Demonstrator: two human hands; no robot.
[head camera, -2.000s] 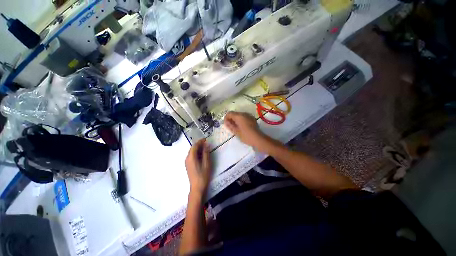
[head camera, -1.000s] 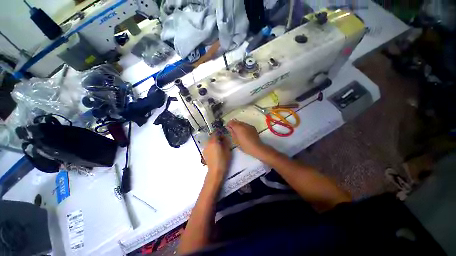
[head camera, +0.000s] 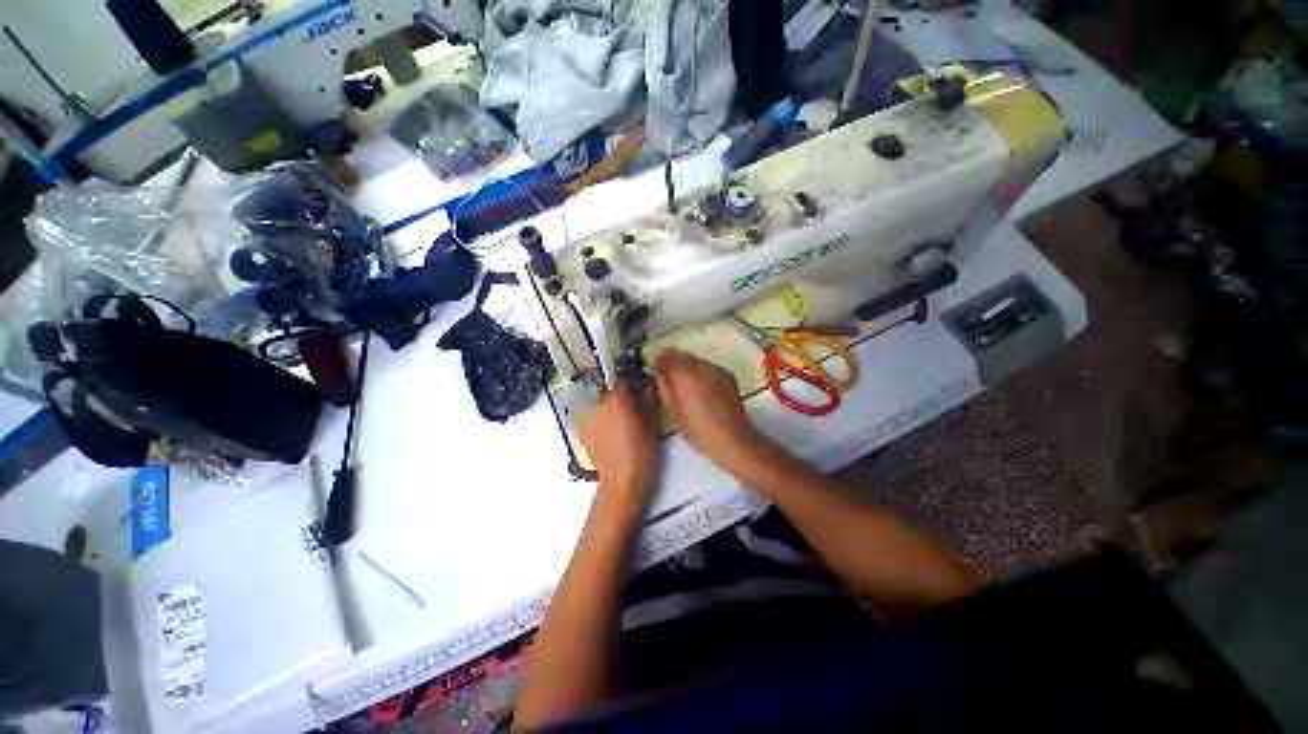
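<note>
The off-white sewing machine (head camera: 818, 215) with green lettering lies diagonally across the white table. My left hand (head camera: 620, 430) is just in front of the needle area (head camera: 628, 366), at the left end of the head. My right hand (head camera: 699, 399) is close on its right, fingertips at the same place. The fingers of both hands are bent together; whether they hold a small piece or thread is too small and blurred to tell. Scissors (head camera: 806, 376) with one red and one orange loop lie on the machine bed, right of my right hand.
A crumpled black plastic bag (head camera: 502, 359) lies left of the needle. A black-handled tool (head camera: 340, 502), a black pouch (head camera: 187, 380) and a clear parcel (head camera: 251, 574) lie farther left. Grey cloth (head camera: 603, 72) is piled behind the machine. A dark switch box (head camera: 1001, 318) is at the right.
My left hand has moved forward and right to the needle area, beside my right hand. A thin dark rod-like edge now shows left of the needle. The camera view has shifted.
</note>
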